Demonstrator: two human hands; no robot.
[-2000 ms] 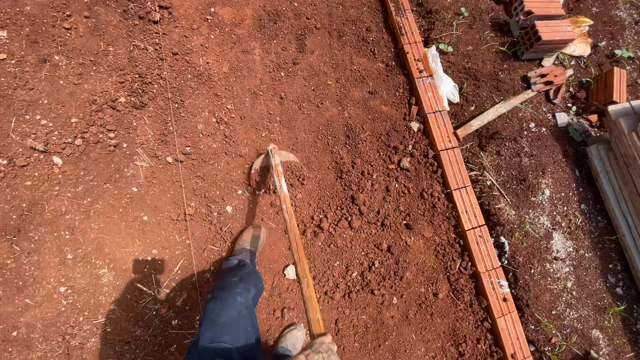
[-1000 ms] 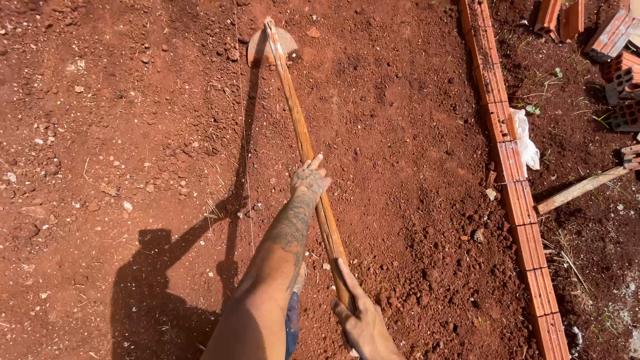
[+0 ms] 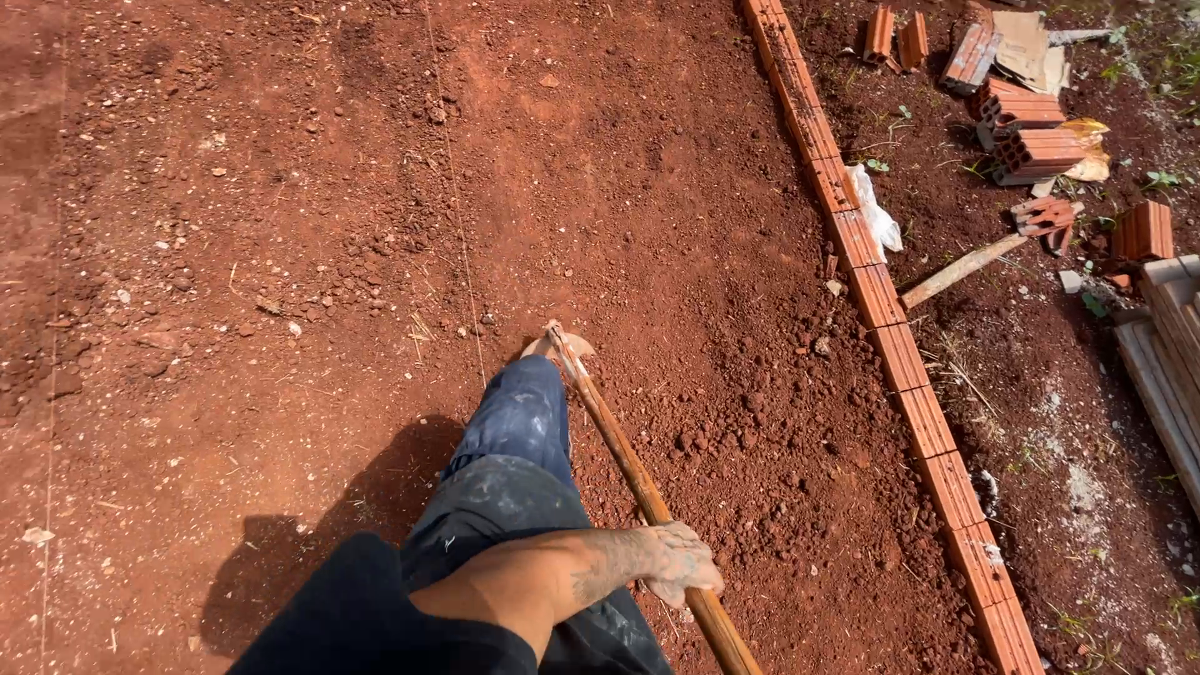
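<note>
My left hand point(image 3: 682, 564) is wrapped around the wooden handle point(image 3: 626, 457) of a hoe, low in the picture. The handle runs up and left from the bottom edge. At its far end the hoe's blade point(image 3: 579, 346) rests at the reddish soil point(image 3: 656, 234), just beyond my bent knee, which hides part of it. My right hand is out of the picture. Loose clods lie to the right of the handle.
A row of hollow clay bricks point(image 3: 905, 358) runs along the right, with white plastic point(image 3: 874, 214) against it. Beyond lie a wooden stick point(image 3: 963, 270), loose bricks point(image 3: 1039, 152) and stacked boards point(image 3: 1162, 394). A taut string point(image 3: 456, 187) crosses the soil on the left.
The hoe's blade has come back from far ahead to beside my knee. My left hand, on the handle one second ago, is now lower in view; my right hand has left the view.
</note>
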